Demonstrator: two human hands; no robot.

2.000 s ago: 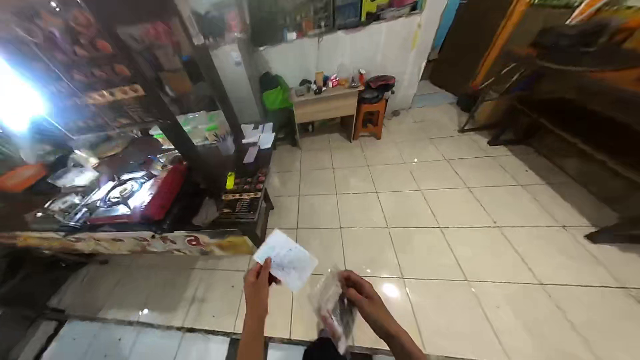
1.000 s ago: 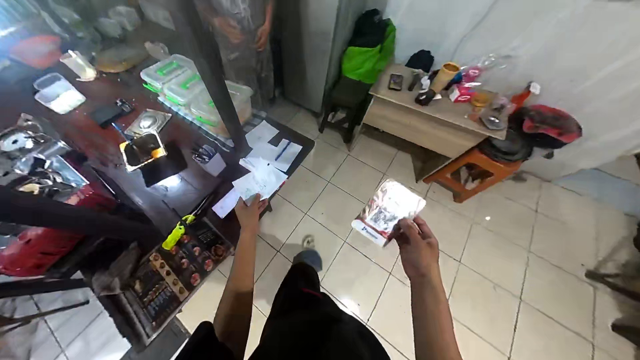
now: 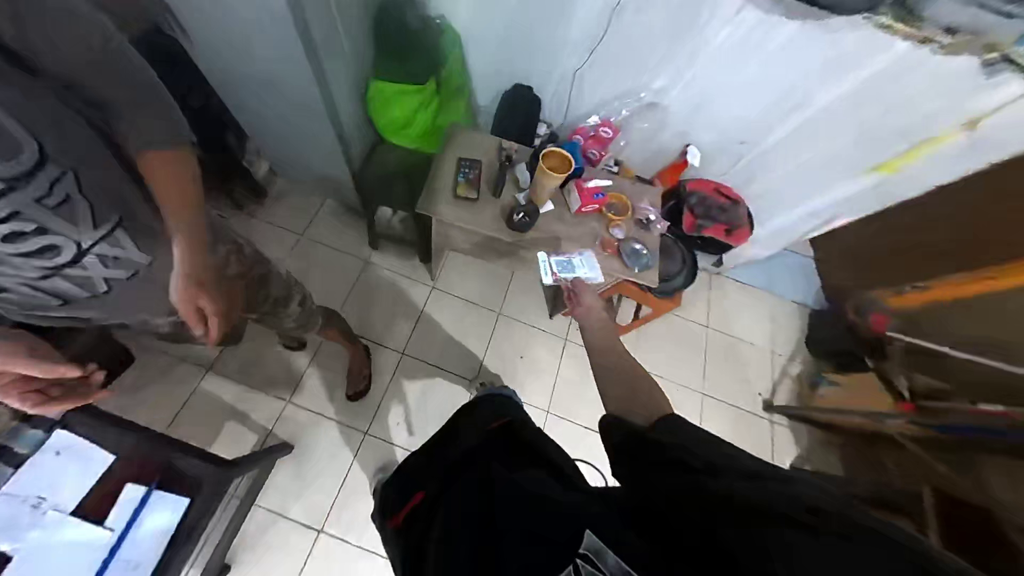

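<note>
My right hand (image 3: 582, 301) is stretched forward and grips a flat clear plastic packet (image 3: 571, 267) with a printed code on it. The packet is held over the front edge of a small wooden table (image 3: 480, 232); whether it touches the table I cannot tell. On that table lie a phone (image 3: 468, 178), a tall tan cup (image 3: 552, 172), a black roll of tape (image 3: 522, 216), a red and white tissue pack (image 3: 586, 196) and a silver lidded bowl (image 3: 636, 254). My left hand is out of view.
Another person (image 3: 72, 184) stands at the left, both hands in front. White papers (image 3: 60, 472) and a blue pen (image 3: 128, 528) lie on a dark table at lower left. An orange stool (image 3: 640, 308) and a red and black bag (image 3: 712, 212) are beside the small table. A green cloth (image 3: 420, 104) hangs behind.
The view has moved closer to the small table. My left hand, on the papers a second ago, has left the view. My right hand still holds the packet, now at the table's edge.
</note>
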